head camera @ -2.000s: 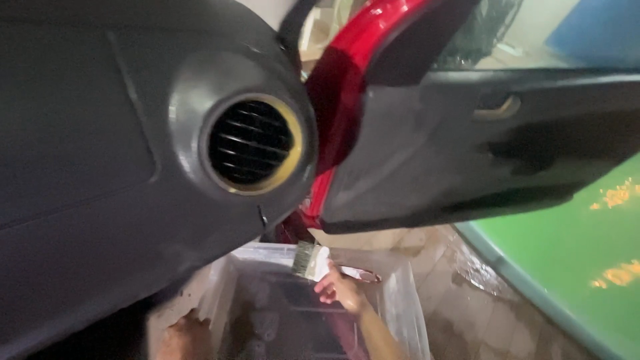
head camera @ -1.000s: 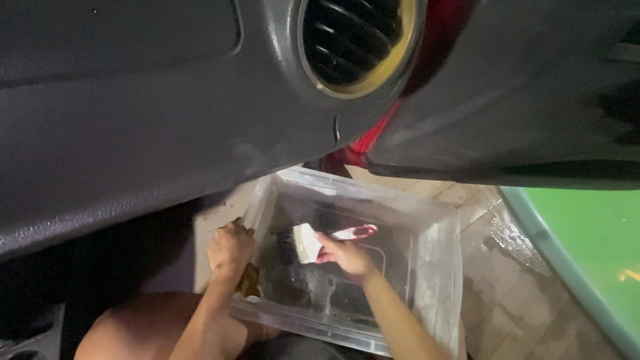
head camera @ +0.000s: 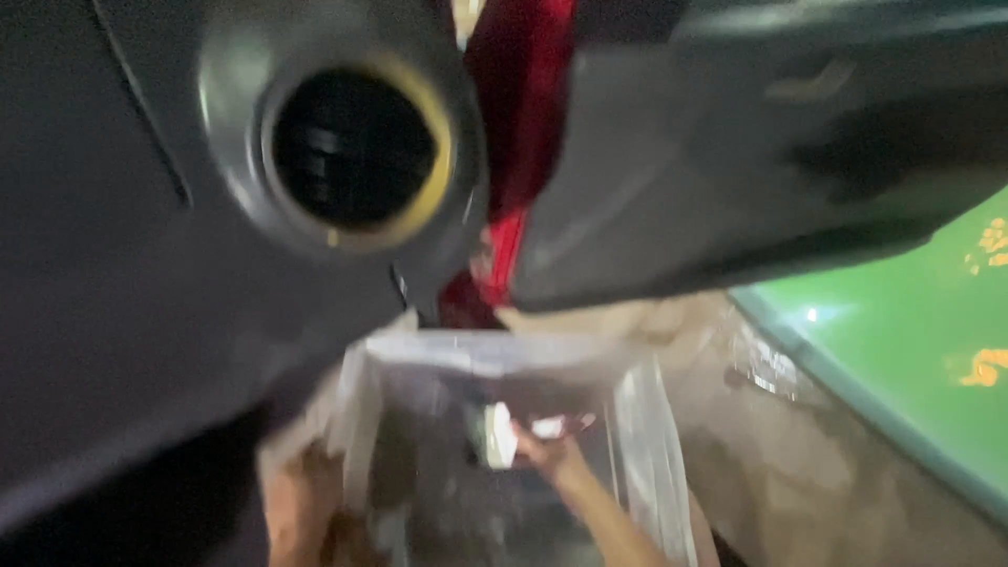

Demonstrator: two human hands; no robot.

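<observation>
My right hand (head camera: pixel 545 450) grips a flat paintbrush (head camera: pixel 499 435) with a pale ferrule and a red-and-white handle. The brush is over the inside of a clear plastic bin (head camera: pixel 660 417), its bristles facing left. At the bin's left side is my left hand (head camera: pixel 303 480), badly blurred; whether its fingers hold anything does not show. Something brownish lies below that hand, too blurred to name.
A dark car dashboard (head camera: pixel 197 291) with a round air vent (head camera: pixel 354 150) fills the left. Beyond the red door frame (head camera: pixel 520 142), an open door's dark panel (head camera: pixel 709 181) overhangs tiled floor (head camera: pixel 740 449). Far right is a green surface (head camera: pixel 890 339) with a pale rim.
The view has shifted between frames. The brush stays in my right hand over the bin throughout. My left hand remains at the bin's left side.
</observation>
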